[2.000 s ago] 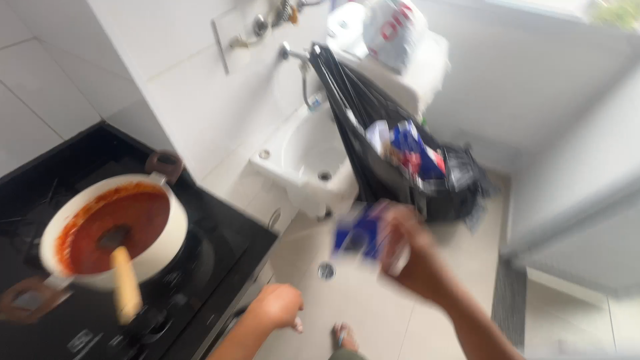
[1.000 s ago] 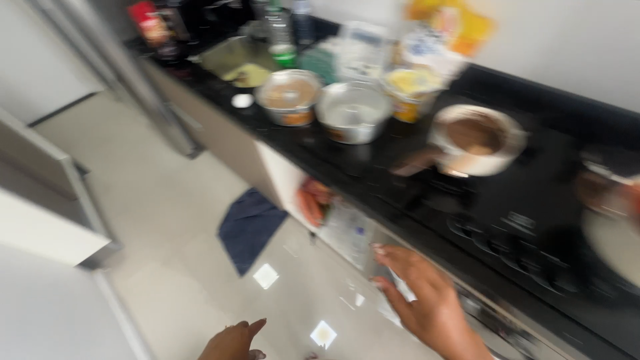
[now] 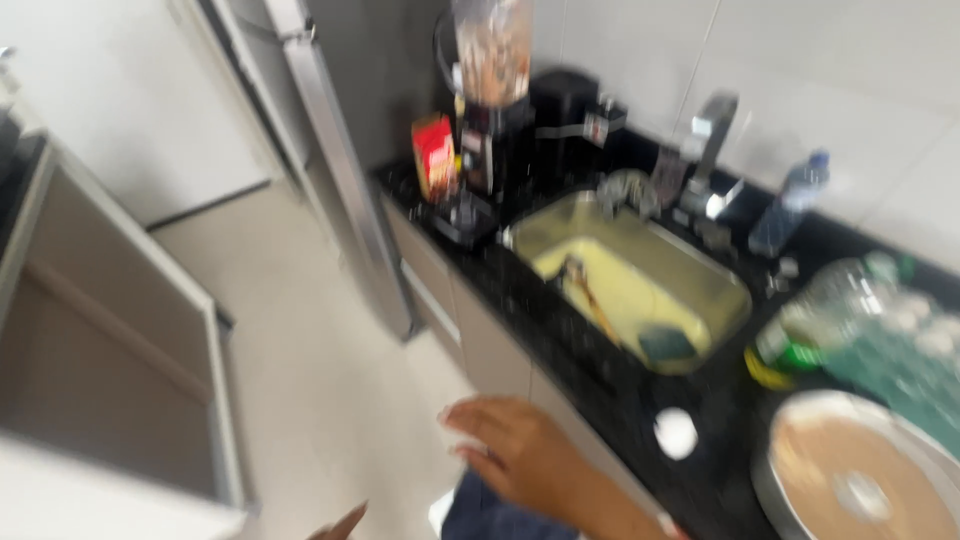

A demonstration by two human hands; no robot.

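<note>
My right hand (image 3: pixel 517 450) is held over the floor beside the black counter edge, its fingers apart and nothing in them. Only a finger or two of my left hand (image 3: pixel 341 525) shows at the bottom edge, so its hold cannot be told. Below my right hand lies a dark blue cloth (image 3: pixel 487 514). On the counter to the right stand a round pan with a light brown mixture (image 3: pixel 832 465) and a small white round object (image 3: pixel 676 433). The sink (image 3: pixel 724 300) holds yellowish liquid with a wooden-handled utensil (image 3: pixel 592 300) in it.
A blender (image 3: pixel 495 97) and a red packet (image 3: pixel 435 154) stand at the counter's far end, by a steel refrigerator (image 3: pixel 337 157). A faucet (image 3: pixel 709 150), a plastic bottle (image 3: pixel 791 202) and a green bag (image 3: pixel 892 367) are around the sink. A white-edged open cabinet (image 3: pixel 214 390) stands at left.
The view has swung from the stove and trash bag, along the counter, to the sink. The blue item in my right hand two seconds ago is no longer in it.
</note>
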